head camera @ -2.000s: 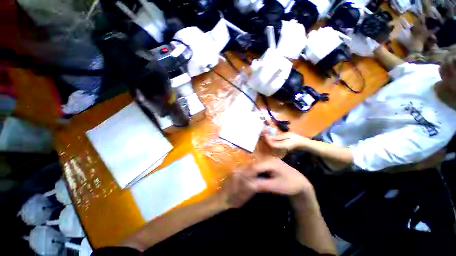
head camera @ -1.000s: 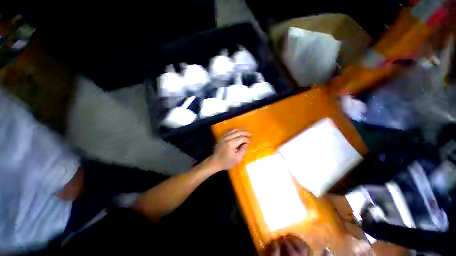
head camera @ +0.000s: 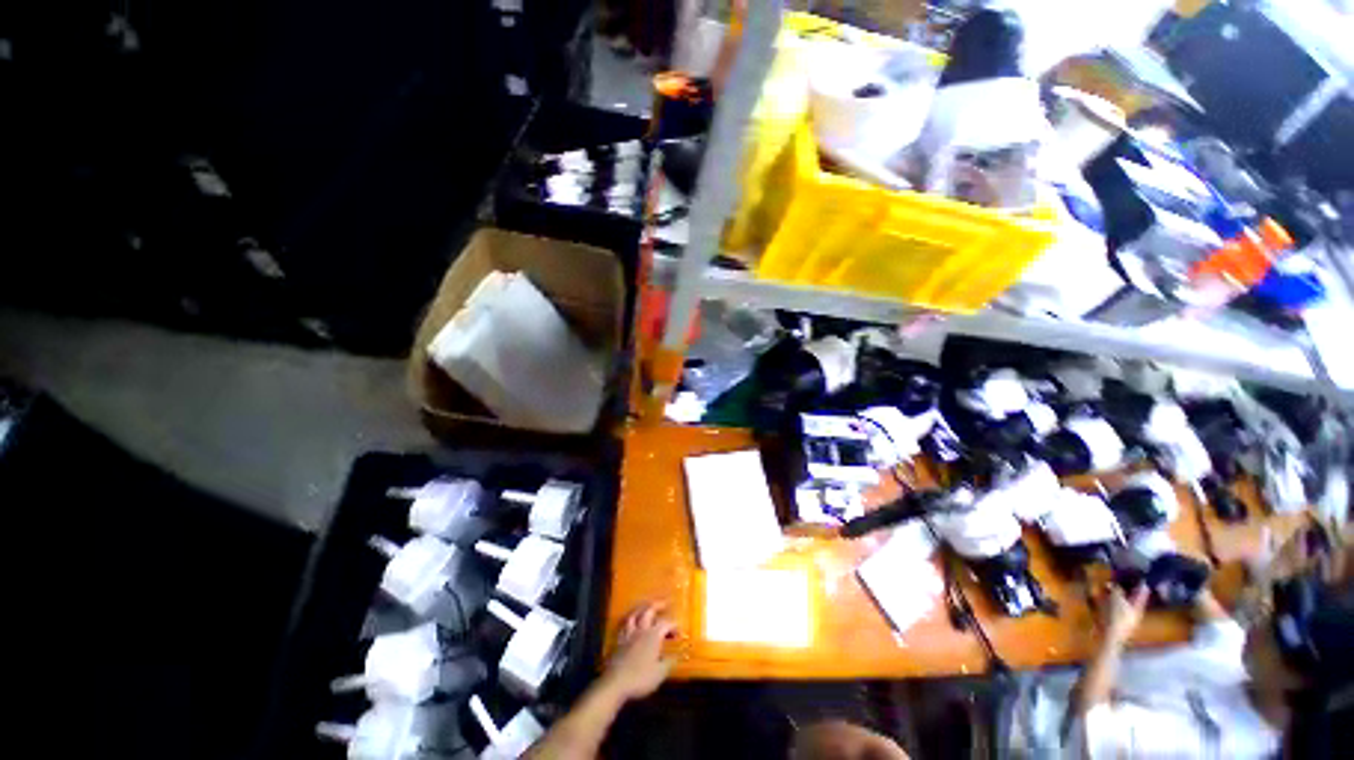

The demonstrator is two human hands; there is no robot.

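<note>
My left hand rests on the left front corner of the orange bench, with nothing visible in it. A skin-coloured part of my right hand or arm shows at the bottom edge, cut off; its fingers cannot be made out. A white sheet and a brightly lit white sheet lie in front of me. Another white sheet lies further right. The dark electric screwdriver is above the bench. White camera units with black parts crowd the bench behind and to the right.
A black crate with rows of white housings stands left of the bench. Behind it is a carton holding white sheets. A yellow bin sits on a shelf above the bench. Another person handles a black part at right.
The view has swung, now showing the shelf, carton and whole bench. My left hand stays at the bench corner beside the crate; my hands were together two seconds ago.
</note>
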